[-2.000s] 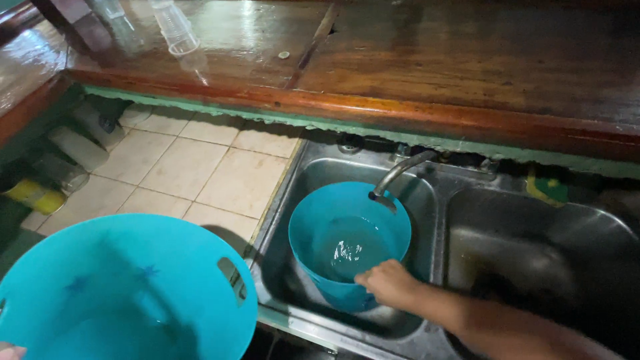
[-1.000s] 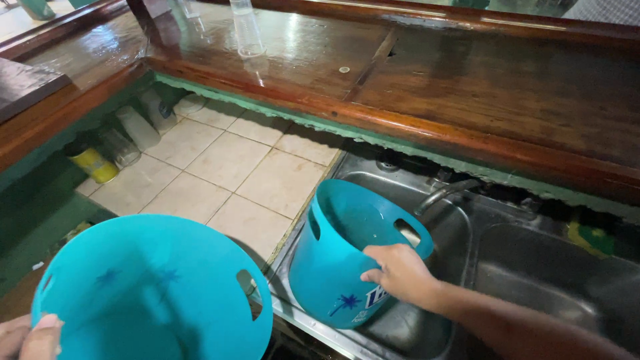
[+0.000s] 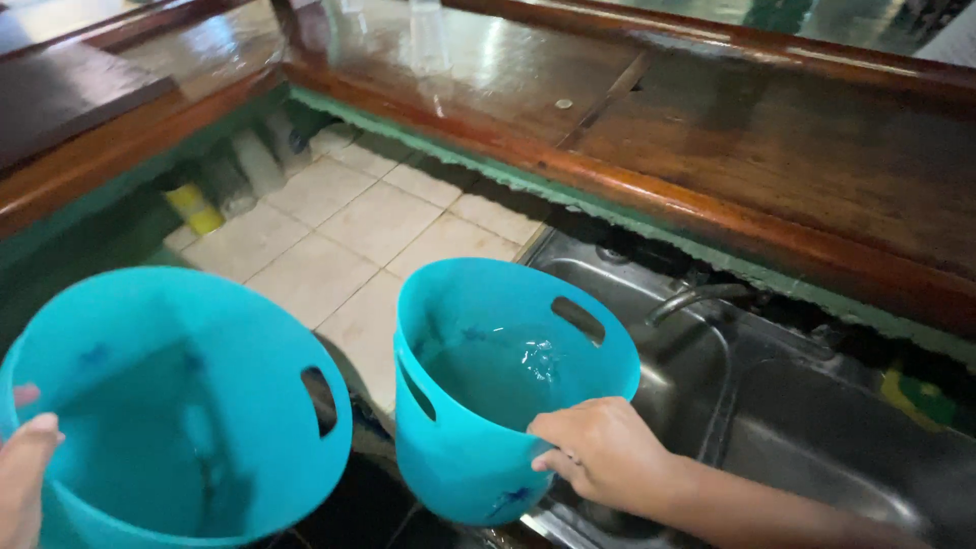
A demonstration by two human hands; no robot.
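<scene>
My left hand (image 3: 29, 465) grips the left rim of a turquoise plastic bucket (image 3: 252, 427), with fingers showing at its handle slot. My right hand (image 3: 602, 457) pinches the near rim of a second turquoise plastic bucket (image 3: 465, 457), which holds some water. This second bucket is tilted a little and stands out over the front left edge of the sink. A dark palm print shows low on its outside. Behind it, the curved metal faucet (image 3: 698, 299) reaches over the left basin of the stainless steel sink (image 3: 724, 381).
A raised varnished wooden bar top (image 3: 762, 175) runs behind the sink and tiled counter (image 3: 381, 221). Clear cups (image 3: 255, 164) and a yellow container (image 3: 194, 207) stand at the counter's far left. A yellow and green sponge (image 3: 919, 396) lies behind the right basin.
The water-holding bucket, under the faucet in the left basin two seconds ago, has been lifted out and moved left by my right hand, beside the other bucket. The view has shifted.
</scene>
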